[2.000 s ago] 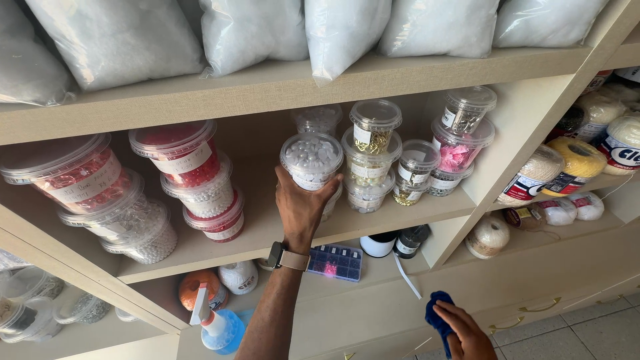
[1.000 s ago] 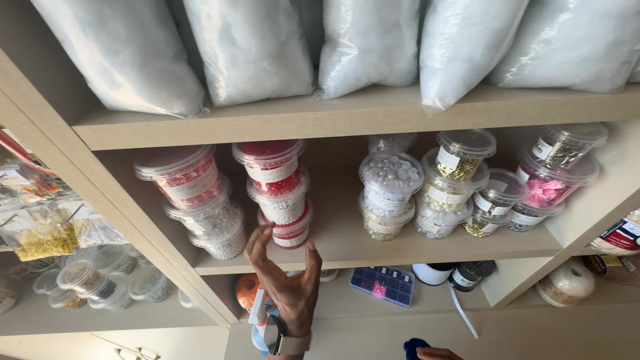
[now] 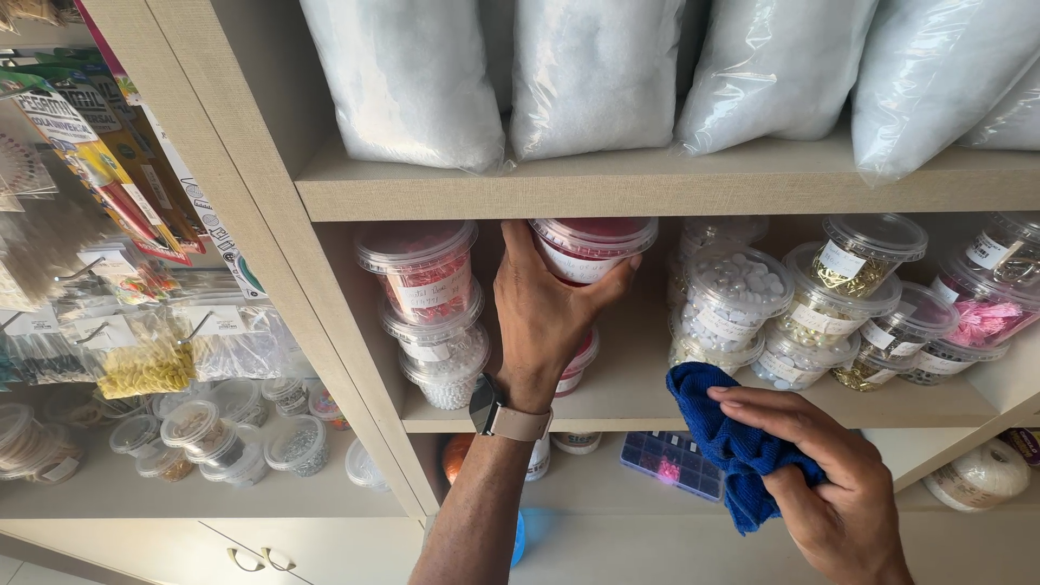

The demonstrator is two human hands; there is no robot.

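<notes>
My left hand (image 3: 546,313), with a watch on its wrist, grips a clear plastic tub of red beads (image 3: 587,250) at the top of a stack. Below it, partly behind the hand, shows a lower tub with red contents (image 3: 578,364) on the shelf. A crumpled blue cloth (image 3: 735,447) is in my right hand (image 3: 837,479), in front of the shelf's edge. To the left stands a stack with a tub of red beads (image 3: 426,280) over tubs of white beads (image 3: 445,378). To the right are tubs of white pieces (image 3: 735,296) and tubs of gold pieces (image 3: 863,264).
Plastic bags of white filling (image 3: 597,81) stand on the shelf board (image 3: 650,191) just above. Below are a divided plastic box (image 3: 673,465), a yarn ball (image 3: 977,475) and a partly hidden blue object (image 3: 517,540). Hanging packets (image 3: 146,349) and more tubs (image 3: 195,426) fill the left bay.
My left hand was on a tub of white pieces, then was free of it, and now holds the red tub. My right hand with the blue cloth has come up. The view has shifted left.
</notes>
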